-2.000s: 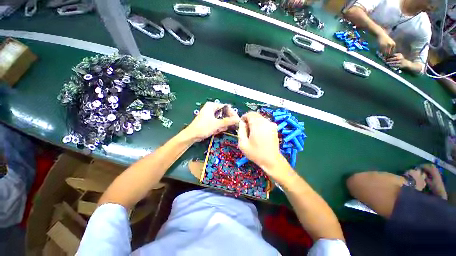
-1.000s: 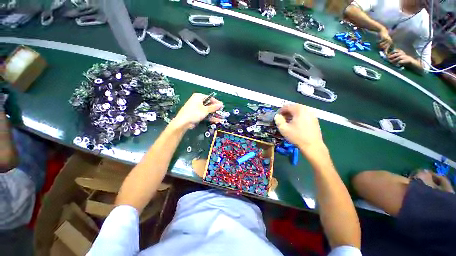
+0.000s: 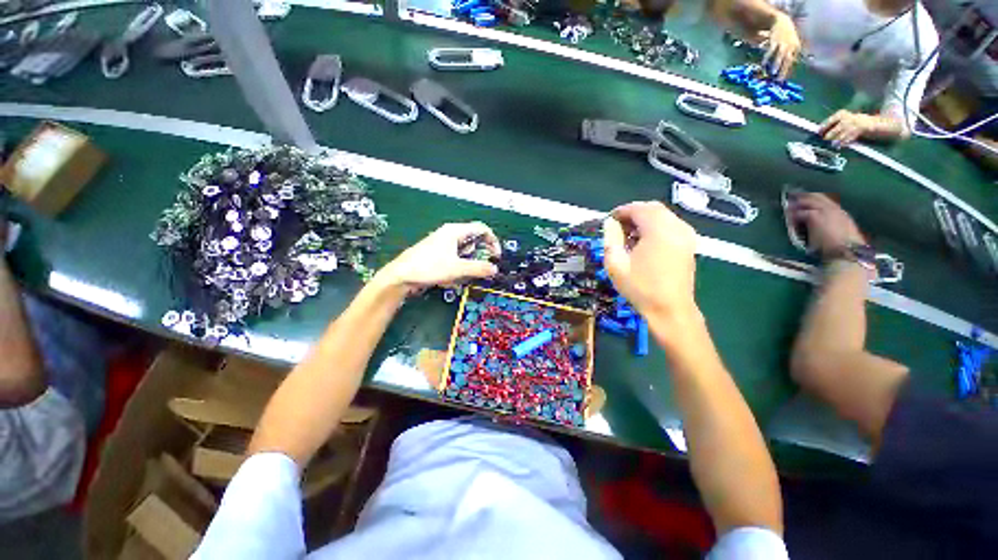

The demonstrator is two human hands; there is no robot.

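The shallow cardboard parts box (image 3: 445, 372) sits before me, filled with blue-grey discs and red bits, one blue cylinder (image 3: 533, 343) lying on top. My left hand (image 3: 454, 258) is just beyond its left corner, fingers curled around a small dark part, poorly seen. My right hand (image 3: 653, 254) is over the heap right of the box, fingertips pinched together; what they hold is too small to tell. Under and between the hands lies a dark tangle of small wired parts (image 3: 553, 268), with blue cylinders (image 3: 624, 319) partly hidden by my right hand.
A large pile of circuit board sub-assemblies (image 3: 263, 235) lies left. Grey housings (image 3: 445, 106) are spread along the middle belt. A small carton (image 3: 53, 166) is far left, a metal post (image 3: 260, 77) behind the pile. A neighbour's hand (image 3: 828, 224) reaches onto the belt at right; another person works opposite.
My hands have moved apart since the first frame; the dark tangle now covers much of the cylinder heap. One cylinder rests in the box. The right neighbour's arm has reached up to a housing.
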